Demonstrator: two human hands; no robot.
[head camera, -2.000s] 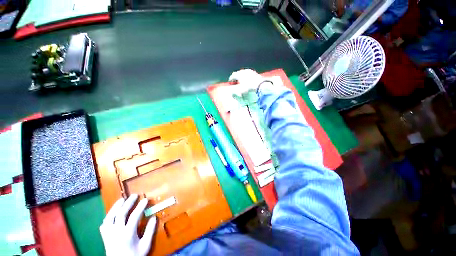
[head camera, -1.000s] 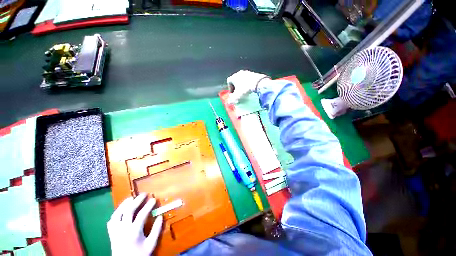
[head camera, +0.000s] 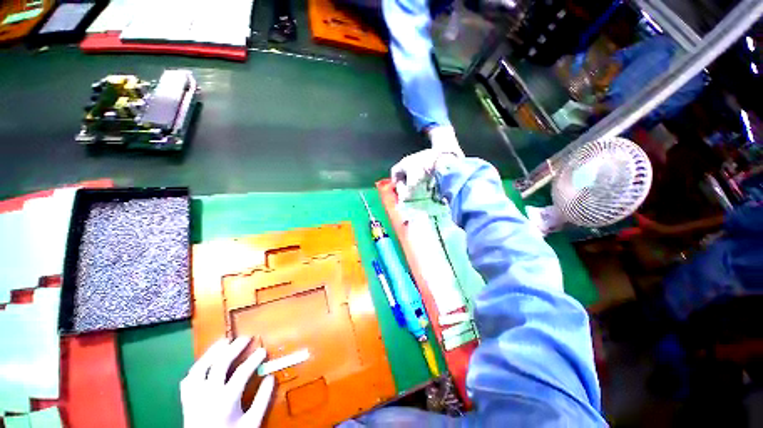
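My left hand (head camera: 227, 386), in a white glove, rests with fingers apart on the lower left of the orange-brown fixture (head camera: 351, 292). A short pale green strip (head camera: 284, 362) lies on the fixture just beyond its fingertips. My right hand (head camera: 418, 174), also in a white glove, is at the far end of the right red panel (head camera: 390, 199), fingers bent down over pale pieces; whether it grips one is hidden. Long and short pale strips (head camera: 437, 263) lie on that panel, partly under my right sleeve. The blue electric screwdriver (head camera: 397, 282) lies between fixture and panel.
A black screw tray (head camera: 134, 261) is left of the fixture, beside pale green sheets (head camera: 29, 309). A circuit board assembly (head camera: 142, 110) stands on the dark green surface. A blue marker pen (head camera: 386, 288) lies by the screwdriver. Another person's sleeve (head camera: 417, 71) reaches in beside my right hand. A fan (head camera: 598, 182) stands right.
Another person's arm has come in from the top to beside my right hand. My right hand remains at the panel's far end. My left hand stays on the fixture; the view has shifted.
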